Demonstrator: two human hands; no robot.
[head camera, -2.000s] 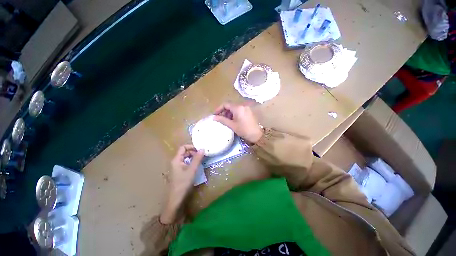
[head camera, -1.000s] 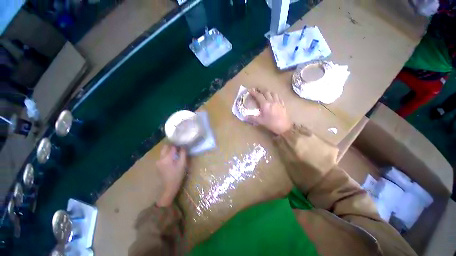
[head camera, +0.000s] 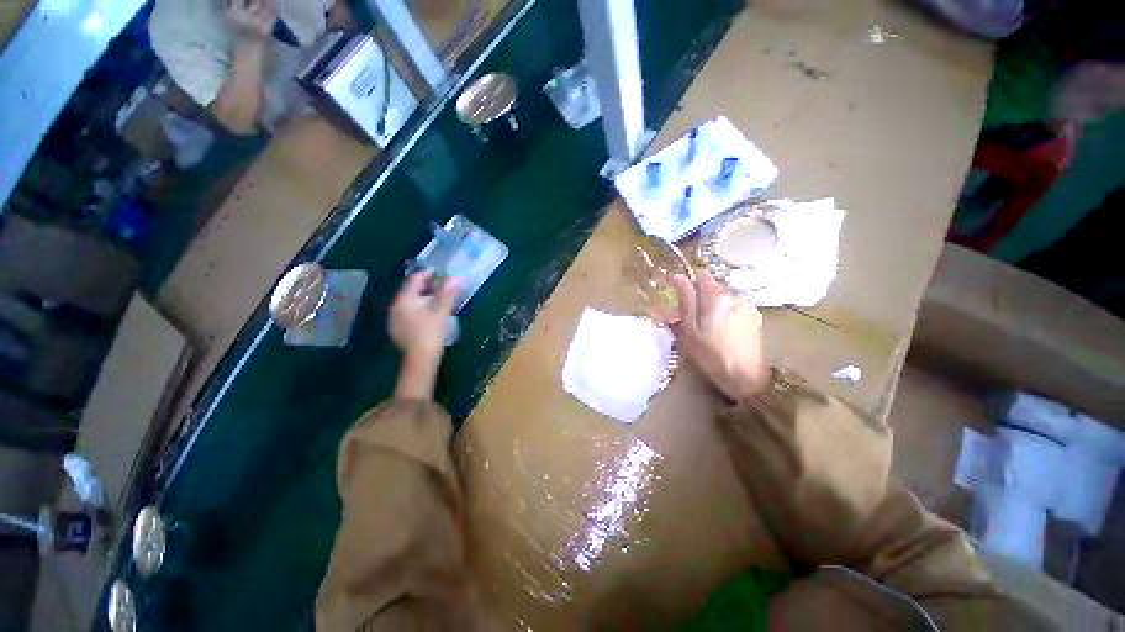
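My left hand (head camera: 423, 315) is over the green belt, its fingers at the near edge of a pale pegged jig (head camera: 471, 257); the grip is partly hidden. My right hand (head camera: 725, 331) is over the bench, fingers closed on a thin, shiny-rimmed round part (head camera: 658, 278), blurred and tilted. An opened white wrap (head camera: 614, 365) lies flat below it. Behind my right hand, a round part with a pale centre (head camera: 744, 237) sits on another white wrap (head camera: 808, 253). A white block with blue pegs (head camera: 697, 179) stands just beyond it.
Shiny bits (head camera: 613, 500) are scattered on the cardboard bench cover. Metallic-topped units (head camera: 299, 296) and jigs stand on the belt (head camera: 370, 407). A white upright (head camera: 613, 80) rises at the bench edge. An open carton (head camera: 1024, 309) with white bundles is at right. A person (head camera: 234, 74) is across the belt.
The view has shifted. My left hand has moved from the bench out over the belt. My right hand has lifted the round part off its wrap, leaving the wrap on the bench.
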